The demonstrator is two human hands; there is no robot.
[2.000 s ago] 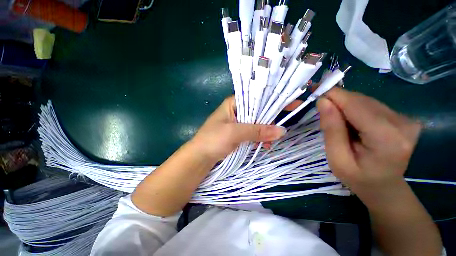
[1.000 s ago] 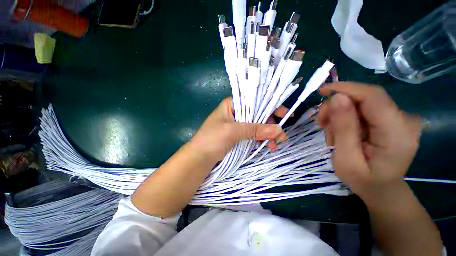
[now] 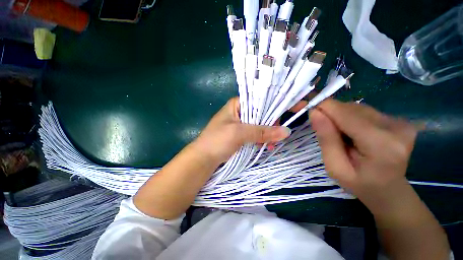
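Note:
My left hand is closed around a fanned bunch of white USB cables, thumb across the cords. Their white plug housings with silver or coppery metal tips point up and away from me. My right hand pinches one separate cable just below its plug, between thumb and forefinger; the plug tilts up to the right. The rest of the cable bundle lies beneath both hands, curving away to the left; its right end is hidden behind my right hand.
A clear cup and a crumpled white strip lie at upper right. Small metallic pieces sit beyond my right hand. An orange-red cylinder, yellow tag and dark rectangle are upper left. Greyish-white cables hang lower left.
Since one second ago, my right hand has moved slightly left and its fingers have closed on the separate cable below its plug. The bunch in my left hand has shifted slightly right.

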